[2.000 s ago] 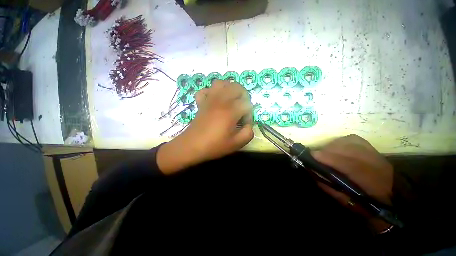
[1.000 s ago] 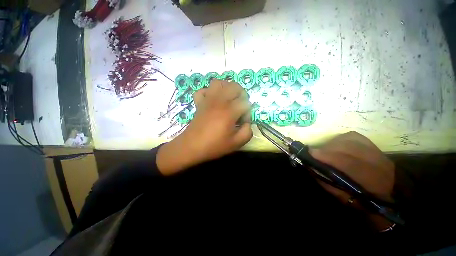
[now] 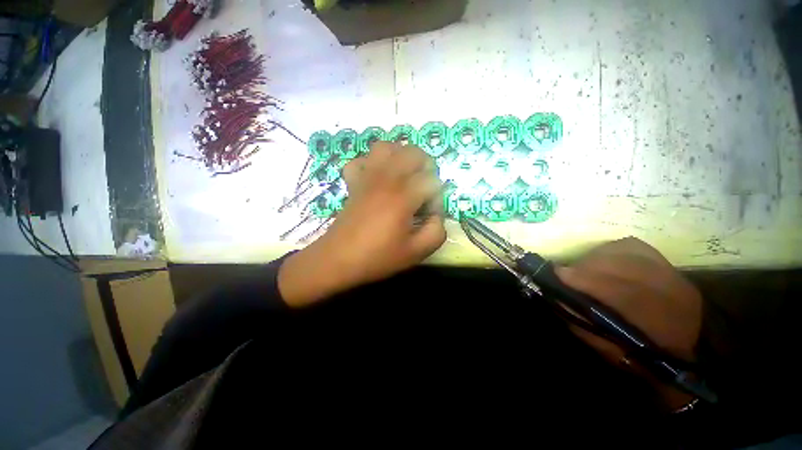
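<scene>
A panel of round green circuit boards (image 3: 501, 204) lies flat on the white bench in three rows, its middle glaring white. My left hand (image 3: 391, 211) rests over the panel's left-middle part with curled fingers; what its fingertips hold is hidden. Thin dark lead wires (image 3: 303, 195) stick out from the panel's left side. My right hand (image 3: 637, 290) is closed on the soldering iron (image 3: 598, 315). The iron's thin tip is at the panel's near edge, just right of my left hand.
A loose pile of red lead wires (image 3: 230, 101) lies left of the panel, with a tighter red bundle (image 3: 178, 21) beyond. A dark brown box (image 3: 396, 19) stands at the back. A black box (image 3: 44, 171) with cords and a cardboard carton (image 3: 141, 325) are at left.
My right hand and the soldering iron have shifted slightly to the right. My left hand has stayed almost in place over the panel.
</scene>
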